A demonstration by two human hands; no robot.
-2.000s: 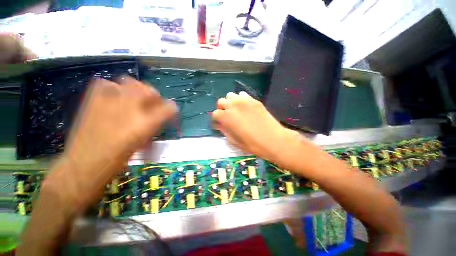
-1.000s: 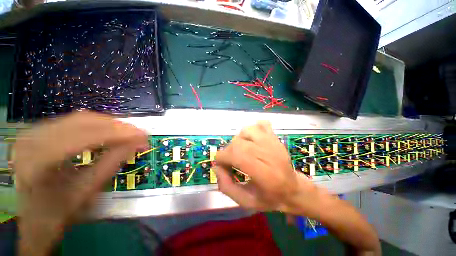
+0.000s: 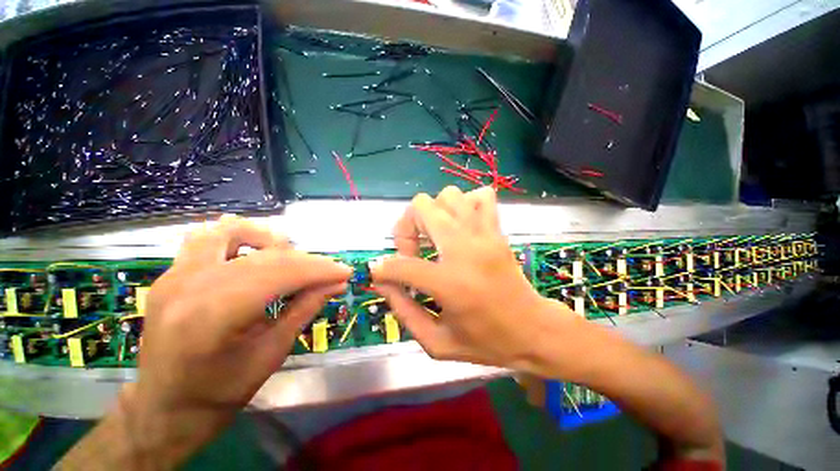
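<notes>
A long green circuit board panel with yellow blocks and yellow lead wires lies between pale metal rails. My left hand is over its middle, with thumb and index fingertips together at the upper row of boards. My right hand is just to the right, its thumb and index fingertips close to the left ones. Something small and dark shows between the two hands' fingertips; what each hand pinches is too small to tell. Black lead wires and a pile of red lead wires lie on the green mat.
A black tray full of black wires is at the left. A tilted second black tray with a few red wires is at the right. Thin tweezers lie beside it. A blue bin is below the line. The front rail runs along the boards.
Both hands have come together over the upper row of boards; the left moved right and is sharper. Two seconds ago both hands were over the mat and left tray.
</notes>
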